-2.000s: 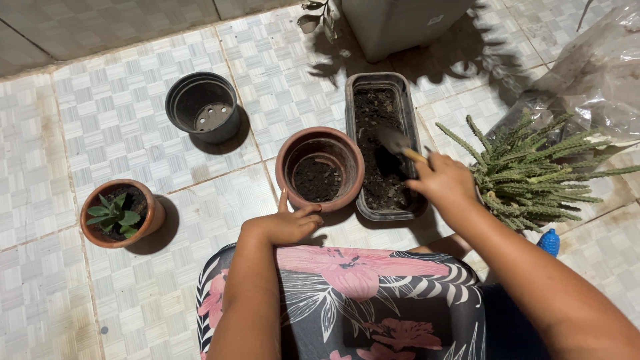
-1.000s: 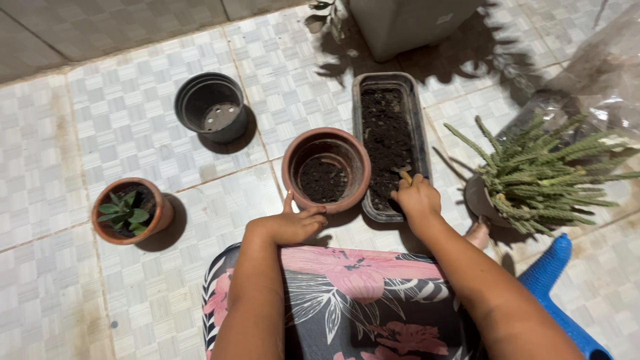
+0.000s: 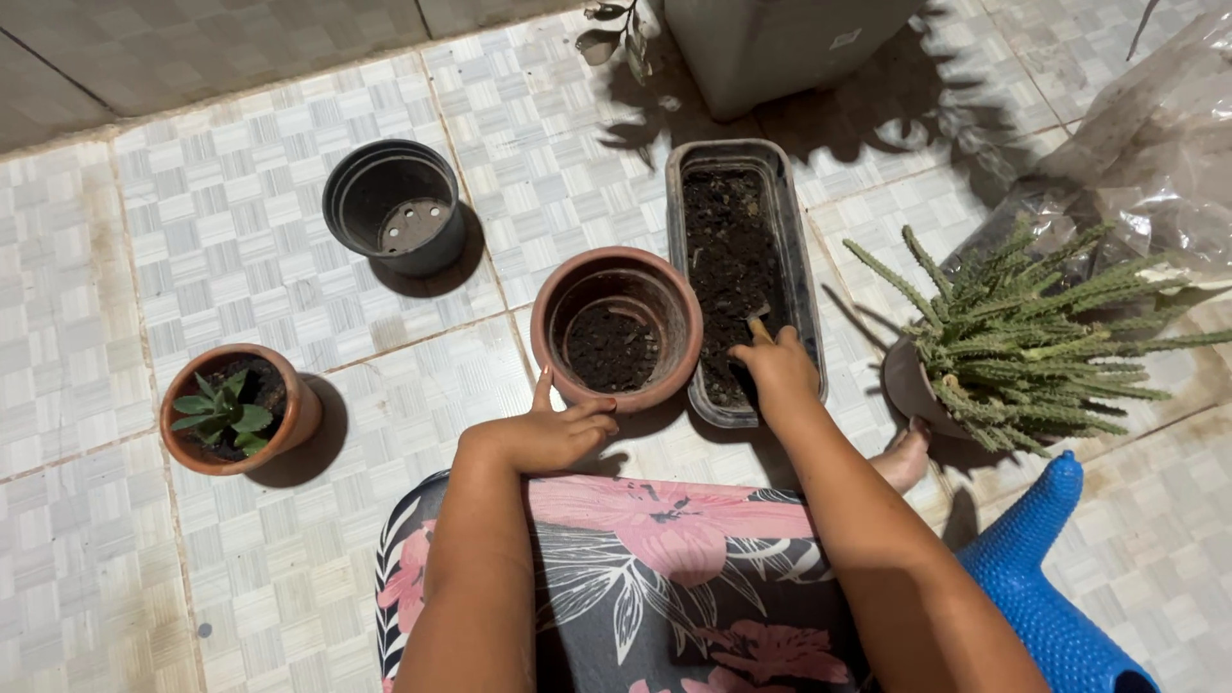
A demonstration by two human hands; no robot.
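Observation:
My left hand [image 3: 544, 431] rests with fingers spread against the near rim of a round terracotta-coloured pot [image 3: 616, 332], which holds some dark soil at its bottom. My right hand [image 3: 775, 364] is closed on the wooden handle of a small trowel [image 3: 760, 327] over the near half of a long rectangular planter. Dark soil fills much of that planter [image 3: 815, 337], and the trowel's blade is mostly hidden in it. The round pot stands right beside the planter's left wall.
A black plastic pot [image 3: 395, 207] with drainage holes stands at the upper left, and a potted succulent [image 3: 226, 414] at the left. Rightward are a spiny potted plant [image 3: 1030, 346], a clear plastic bag [image 3: 1155, 164] and a blue watering can or similar textured item [image 3: 1030, 568]. A large grey planter [image 3: 770, 48] stands behind.
The trowel was over the middle of the planter with its blade showing; my right hand has since moved nearer, and the blade is now largely in the soil. My left hand stays at the pot.

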